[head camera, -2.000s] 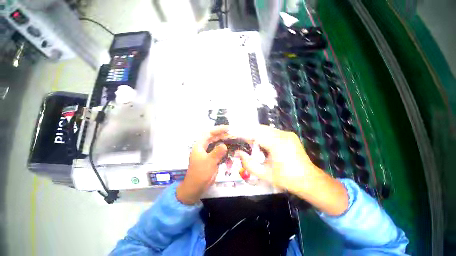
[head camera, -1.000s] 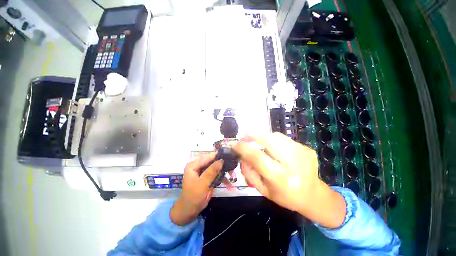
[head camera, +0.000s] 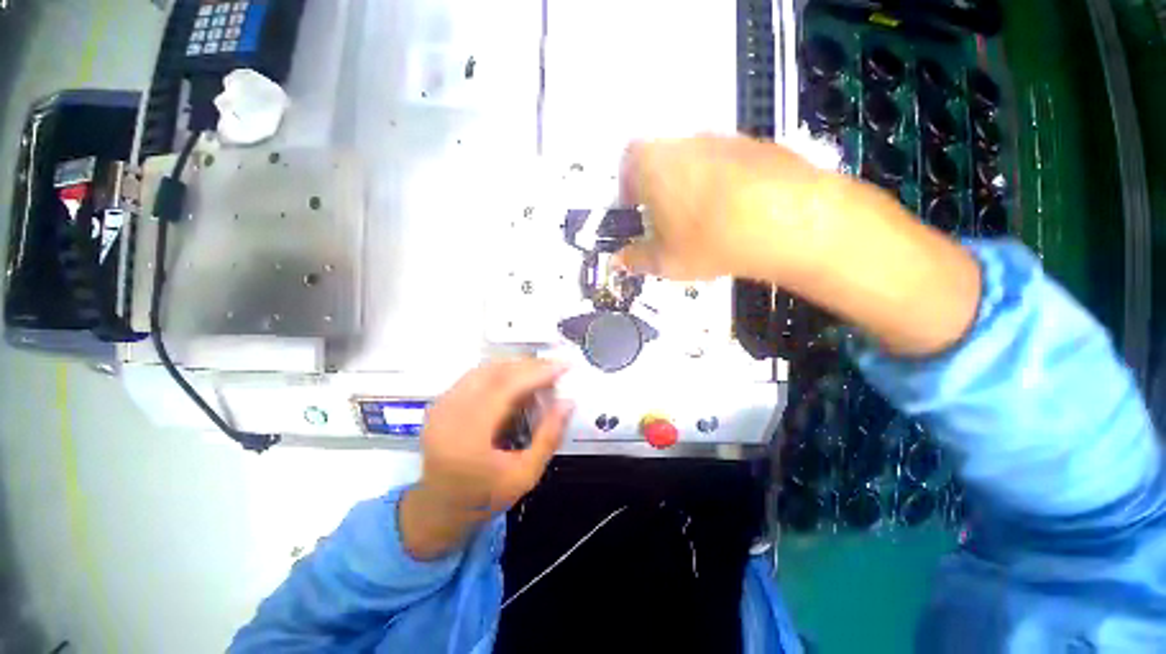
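Note:
A dark housing with gold bits inside (head camera: 611, 284) sits in the black fixture (head camera: 588, 230) on the pale stage plate. A flat dark round cover (head camera: 613, 341) lies on the near side of the housing. My right hand (head camera: 716, 211) is over the fixture, fingertips down at the housing's right edge; whether they grip anything is hidden. My left hand (head camera: 492, 434) is curled at the machine's front edge, left of the cover. Something dark shows between its thumb and fingers, but I cannot tell if it is held.
A red emergency stop (head camera: 660, 432), small buttons and a lit control panel (head camera: 396, 417) line the front edge. A keypad pendant (head camera: 228, 32), white wipe (head camera: 251, 107), black cable (head camera: 161, 288) and perforated metal plate (head camera: 256, 256) are left. A tray of black round parts (head camera: 882, 160) is right.
The hands were together on a dark round part at the front edge. They are now apart: right forward over the fixture, left back at the edge. The camera view has shifted.

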